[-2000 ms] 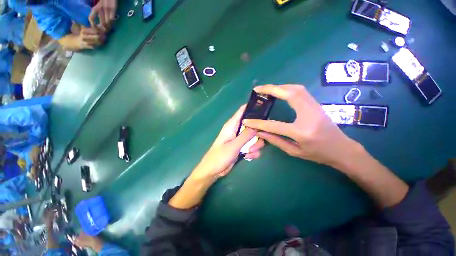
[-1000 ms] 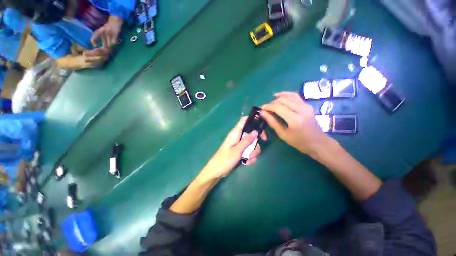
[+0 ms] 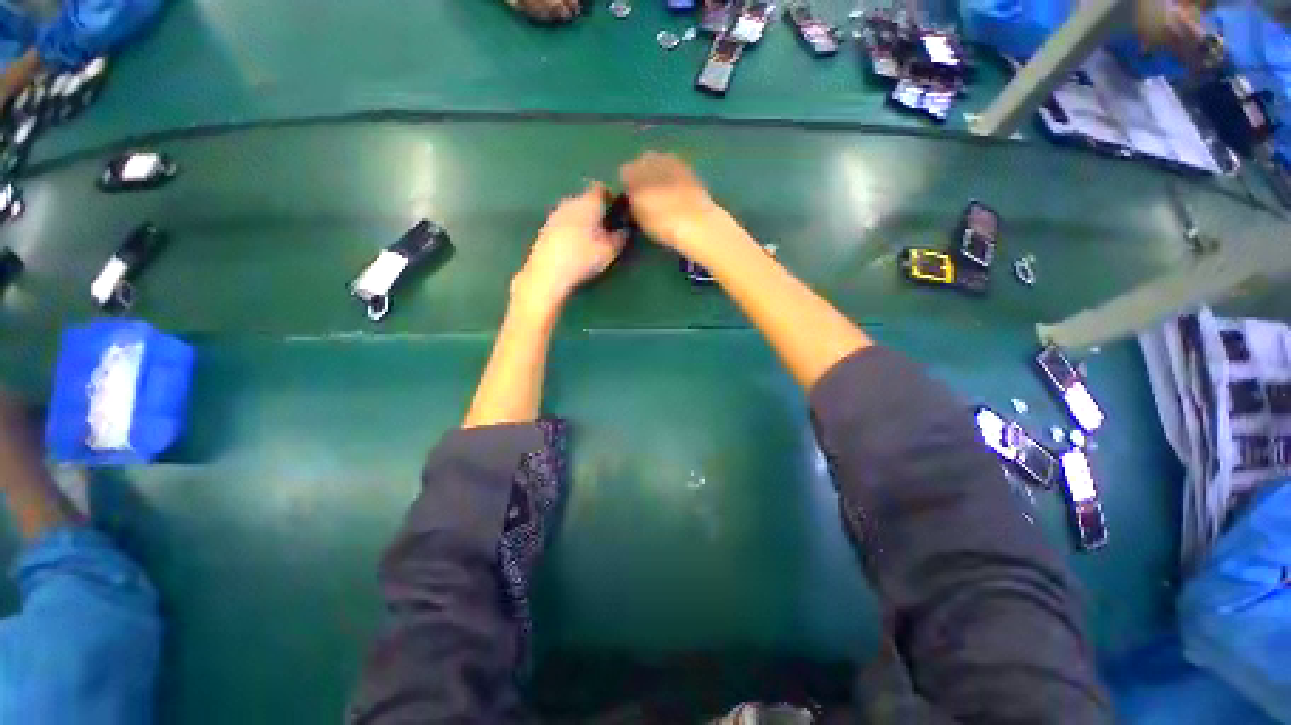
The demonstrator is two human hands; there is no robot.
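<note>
A black phone unit (image 3: 617, 214) is between my hands, over the green belt; only a small dark part of it shows. My left hand (image 3: 572, 244) is closed around its left side. My right hand (image 3: 666, 196) is blurred, with its fingers curled against the other side. Most fingertips and both ends of the phone are hidden. Another phone (image 3: 694, 268) lies on the belt, partly covered by my right forearm.
A black-and-white phone (image 3: 401, 266) lies on the belt at left, a yellow-framed phone (image 3: 929, 265) at right. A blue box (image 3: 159, 394) stands at left. Several open phones lie at right near a post (image 3: 1133, 302) and stacked trays (image 3: 1198, 411). Neighbours' blue sleeves show at the edges.
The view has turned and shifted. Both hands have moved forward and away from me with the black phone, from the near bench to over the belt.
</note>
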